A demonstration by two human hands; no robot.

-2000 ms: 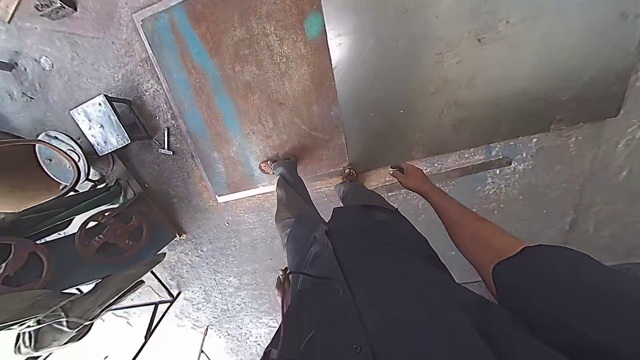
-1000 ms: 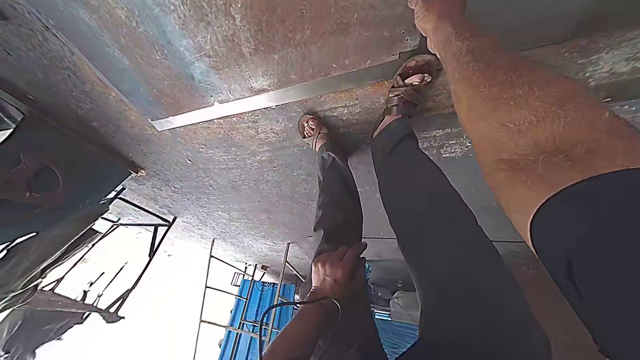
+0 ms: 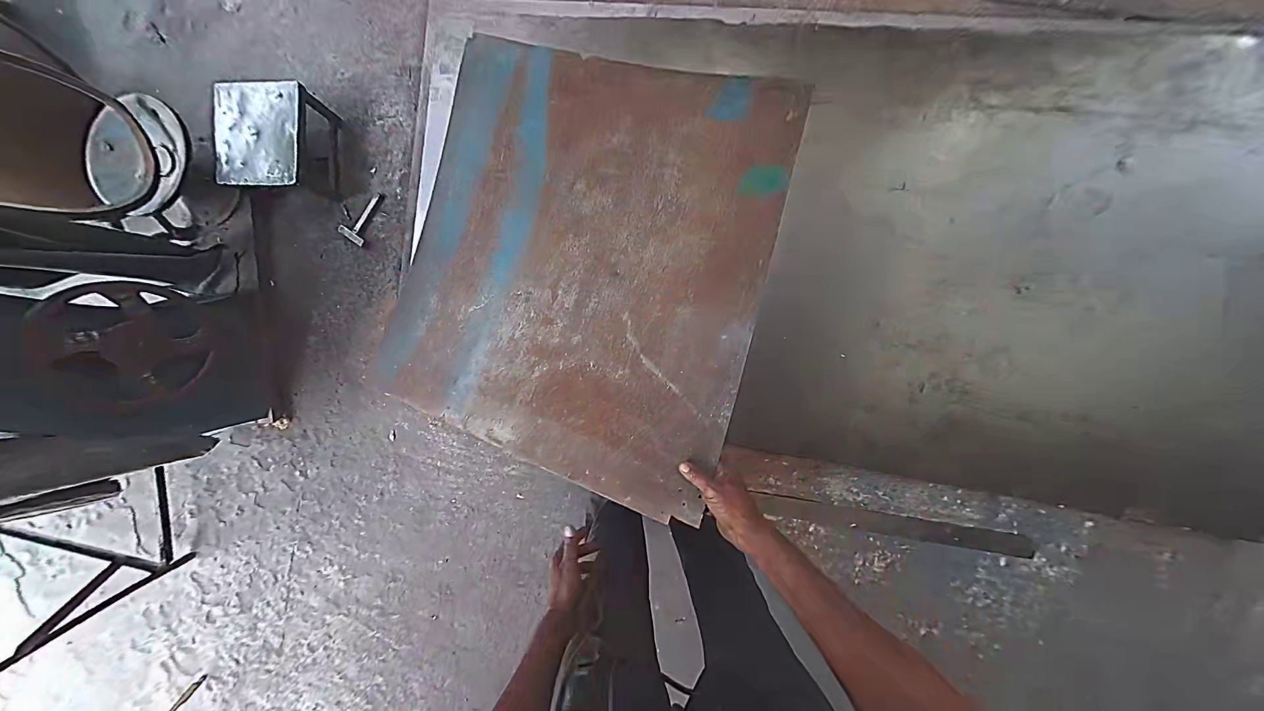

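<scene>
A rust-brown metal sheet [image 3: 622, 247] with blue stripes and a green spot fills the middle of the view, its near edge lifted toward me. My right hand [image 3: 729, 502] grips its near right corner, thumb on top. Just below the sheet's near edge is my left hand [image 3: 573, 573], fingers apart and holding nothing. Under and to the right of the rusty sheet lies a larger grey metal sheet [image 3: 987, 257]. A flat dark metal strip [image 3: 918, 531] rests on the floor along the grey sheet's near edge.
At the left stand a small metal-topped stool [image 3: 257, 133], a round metal container [image 3: 133, 153] and a machine with a red handwheel [image 3: 123, 346]. A hammer [image 3: 361, 220] lies on the floor beside the stool. A dark metal frame [image 3: 163, 553] stands at the lower left.
The rusty sheet lay flat two seconds ago; its near edge is now raised in my right hand. My left hand has come up from beside my leg toward the sheet. The view has shifted.
</scene>
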